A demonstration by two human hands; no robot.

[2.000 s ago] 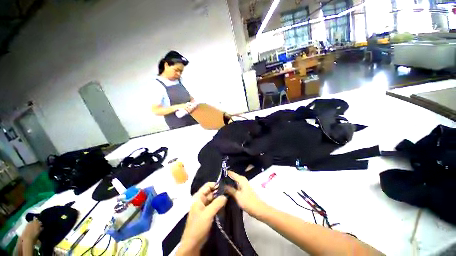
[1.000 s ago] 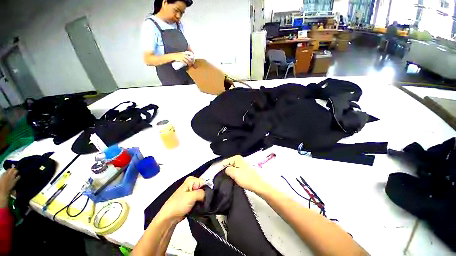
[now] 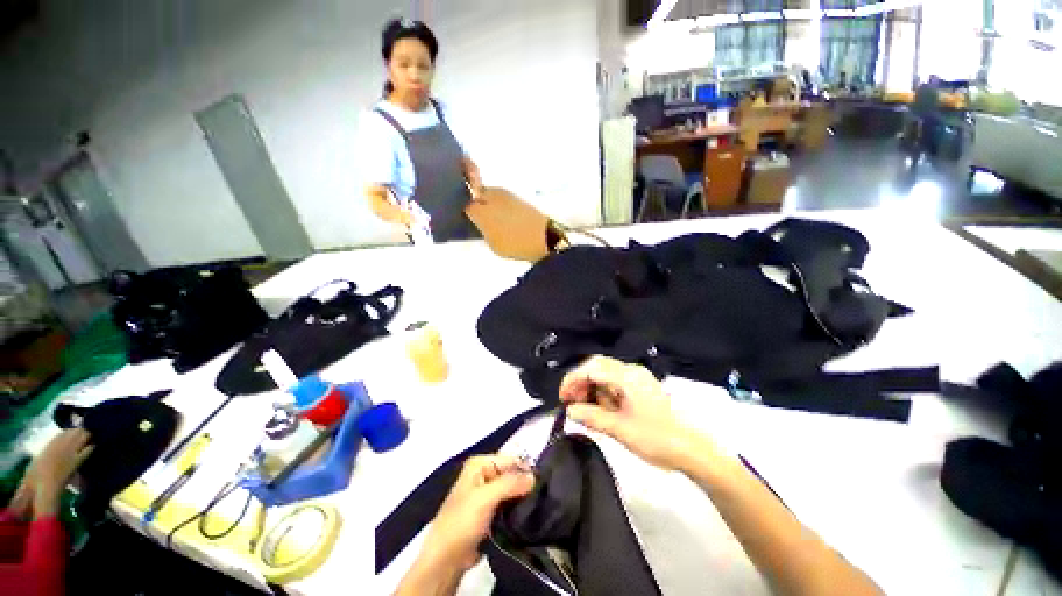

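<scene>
A black bag piece [image 3: 588,512] with thin pale zipper lines along its edges lies at the near table edge, its opening gathered upward. My left hand [image 3: 483,501] pinches its edge on the left, with a small shiny bit at the fingertips that is too small to name. My right hand [image 3: 617,408] is a little higher and to the right, fingertips closed on the upper end of the same edge. A long black strip [image 3: 454,483] runs from beside the piece to the lower left.
A black bag heap [image 3: 699,303] lies beyond my hands, another [image 3: 1002,466] at right. At left are a blue tray [image 3: 338,460], blue cup [image 3: 383,427], orange-yellow jar [image 3: 427,352] and tape roll [image 3: 299,541]. A person [image 3: 425,151] stands across the table; another's hand [image 3: 56,460] shows far left.
My hands have moved apart along the edge, the right one higher. The view has shifted. The person across has lowered one hand from the brown panel and faces this way.
</scene>
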